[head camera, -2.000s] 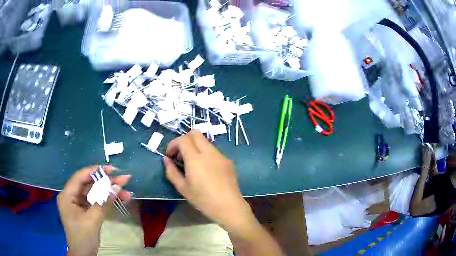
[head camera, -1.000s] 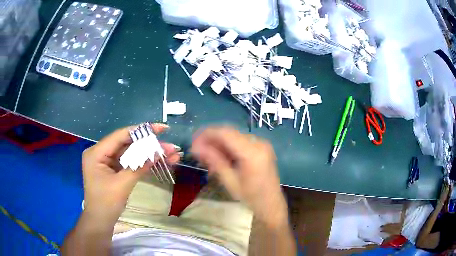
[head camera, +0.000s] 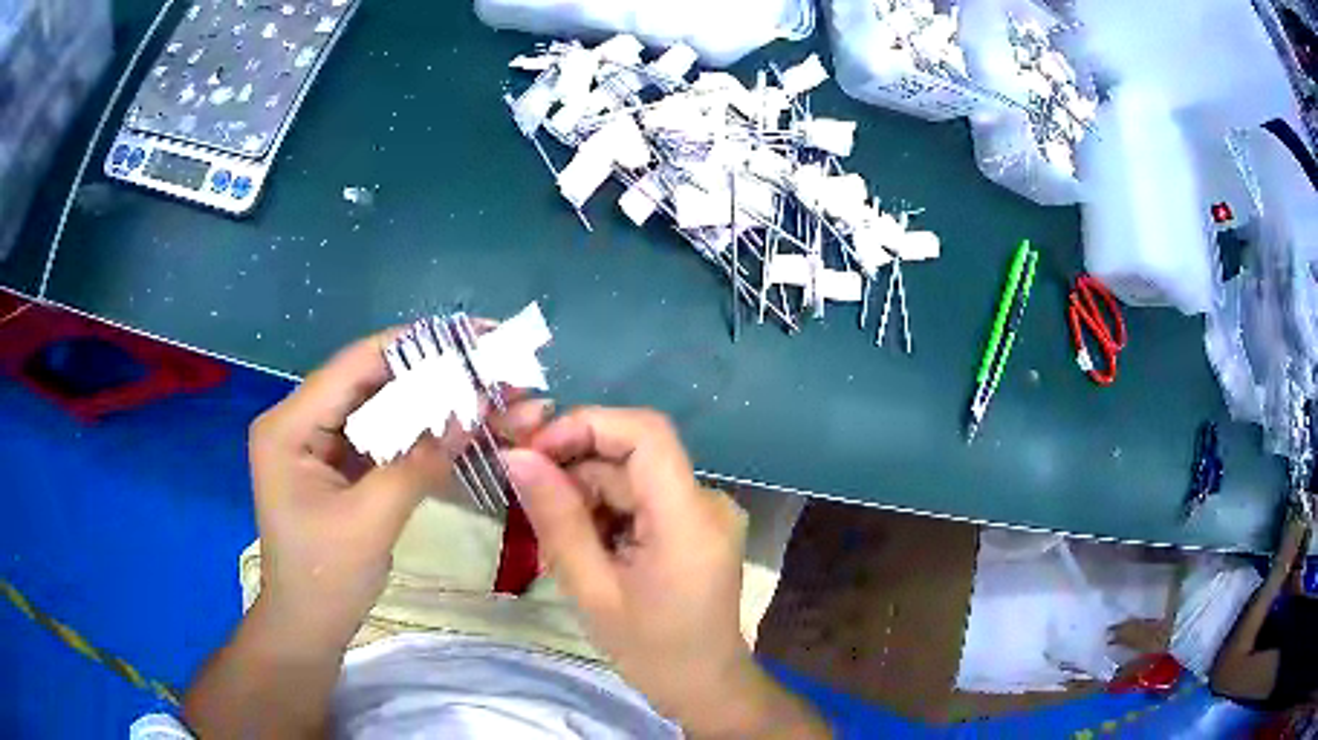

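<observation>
My left hand (head camera: pixel 336 470) holds a fanned bunch of tagged metal stems (head camera: pixel 419 405) over my lap, white flags overlapping and thin stems sticking out below. My right hand (head camera: pixel 622 513) is at the right side of the bunch, its thumb and index finger pinched on a tagged stem whose white flag (head camera: pixel 516 347) stands at the bunch's right end. The pinched part is partly hidden by the fingers. A heap of loose tagged stems (head camera: pixel 708 166) lies on the green mat (head camera: pixel 622 333) beyond my hands.
A digital scale (head camera: pixel 181 174) with pale specks is at the left. Green tweezers (head camera: pixel 1000 340), red-handled snips (head camera: pixel 1099 330) and a small dark tool (head camera: pixel 1204 466) lie at the right. Plastic tubs (head camera: pixel 899 72) stand at the back. Another person's arm (head camera: pixel 1258 622) shows at the lower right.
The single tagged stem near the bench edge has left the mat and is now at the bunch. My right hand has moved left to the bunch. The view has shifted so the bench lies farther left.
</observation>
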